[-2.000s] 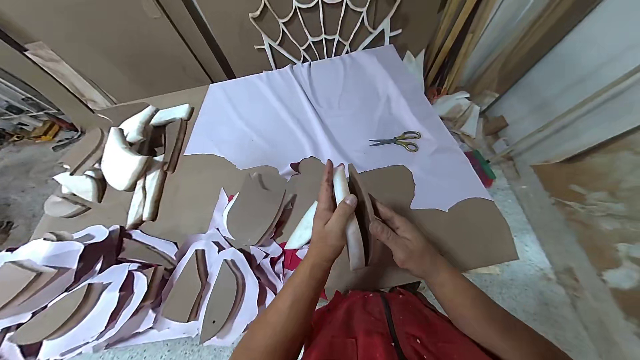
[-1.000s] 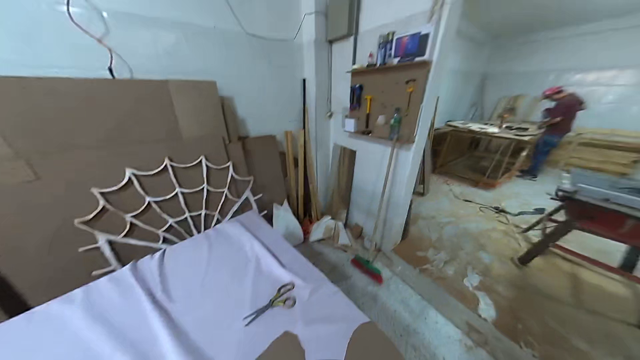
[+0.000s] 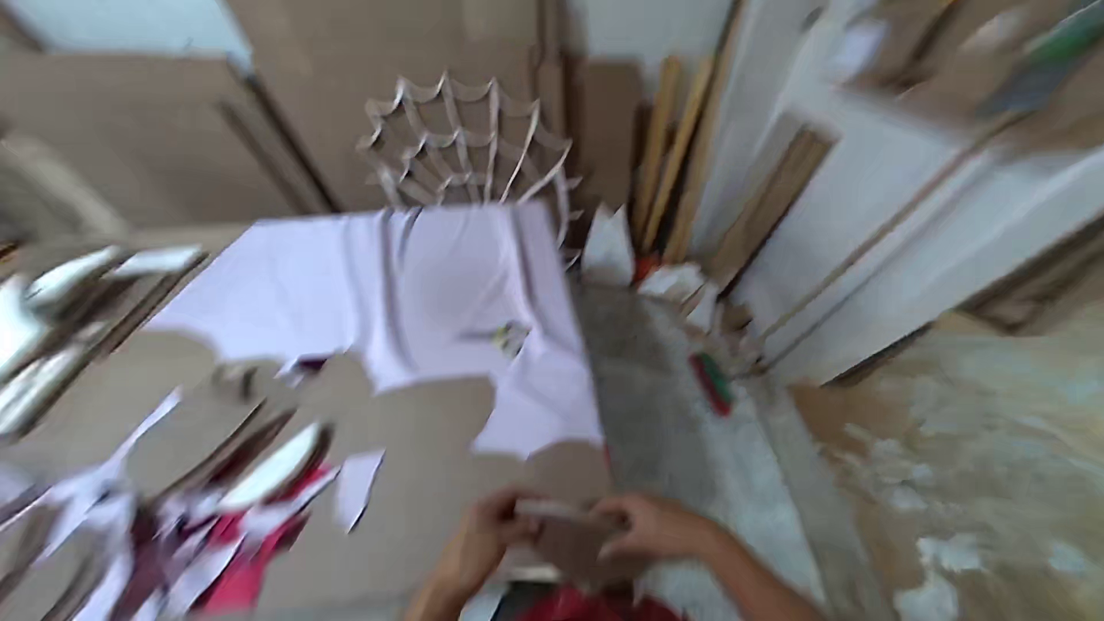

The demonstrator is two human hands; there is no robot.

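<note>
At the bottom centre, my left hand (image 3: 487, 539) and my right hand (image 3: 651, 528) hold a brown board piece (image 3: 573, 543) with a pale edge between them, close to my body. The view is blurred. Beyond them, white fabric (image 3: 448, 293) with a wavy cut edge covers the far part of the brown tabletop (image 3: 414, 466). Scissors (image 3: 509, 338) with yellowish handles lie on the fabric. Fabric scraps (image 3: 207, 573), white and red, lie at the lower left beside a white-covered curved piece (image 3: 274, 466).
White-covered shapes (image 3: 65, 267) are stacked on the table's left side. A web-shaped frame (image 3: 466, 138) stands behind the table. Wooden strips (image 3: 677, 155) lean against the wall, and a red and green broom head (image 3: 711, 384) rests on the floor to the right.
The view has swung back down to the table after facing the room. Two seconds ago my hands held a white-covered curved piece with a brown one; now a brown board piece shows between them.
</note>
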